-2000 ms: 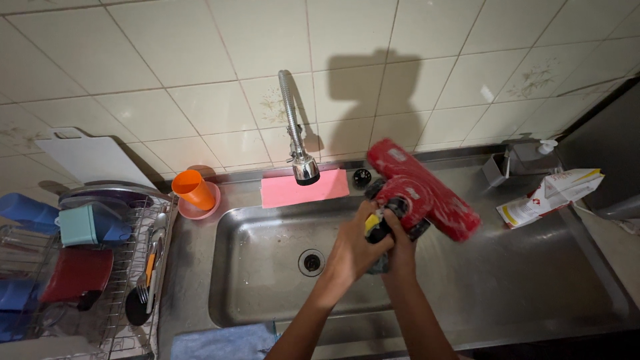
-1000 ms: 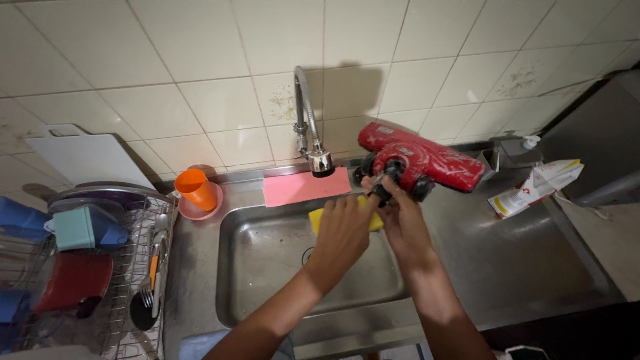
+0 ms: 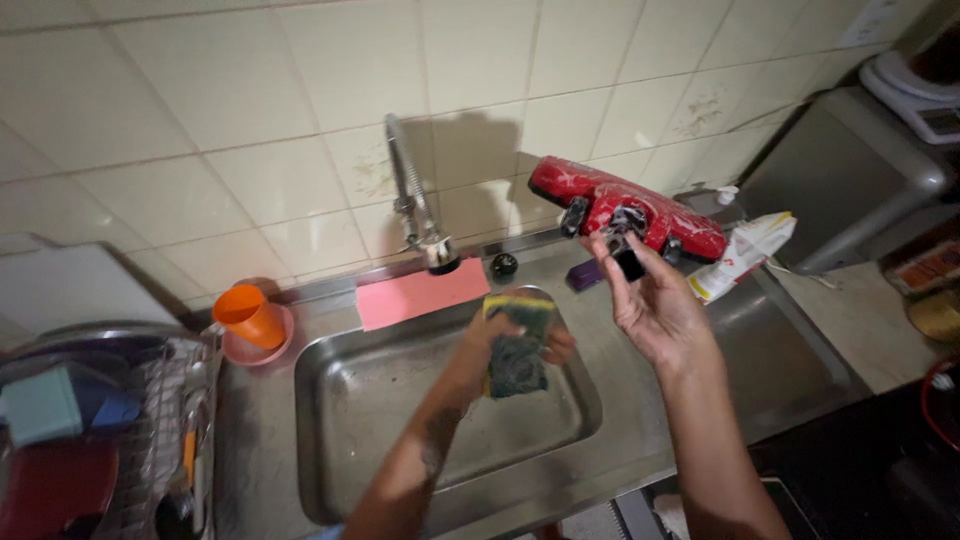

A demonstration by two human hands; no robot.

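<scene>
My left hand [image 3: 510, 334] is over the stainless steel sink basin [image 3: 345, 450], closed around a yellow and green scouring sponge [image 3: 521, 360] with its dark green face showing. My right hand [image 3: 649, 300] holds up a red vacuum cleaner floor head [image 3: 630, 206] by its black neck, to the right of the basin near the tiled wall. White suds streak the red shell and the black wheels. Left of the floor head, a metal spring-neck faucet [image 3: 431, 232] hangs over a pink cloth [image 3: 424, 292] on the basin's back edge.
An orange cup [image 3: 244, 311] sits in a pink dish [image 3: 259, 356] at the left. Beyond it is a wire dish rack [image 3: 154, 405] with dishes and cutlery. A black drain strainer [image 3: 504, 264], a purple block [image 3: 585, 275] and a white packet [image 3: 742, 255] lie along the back and right.
My left hand has come away from the floor head with the sponge, down and left over the basin. My right hand still holds the floor head up.
</scene>
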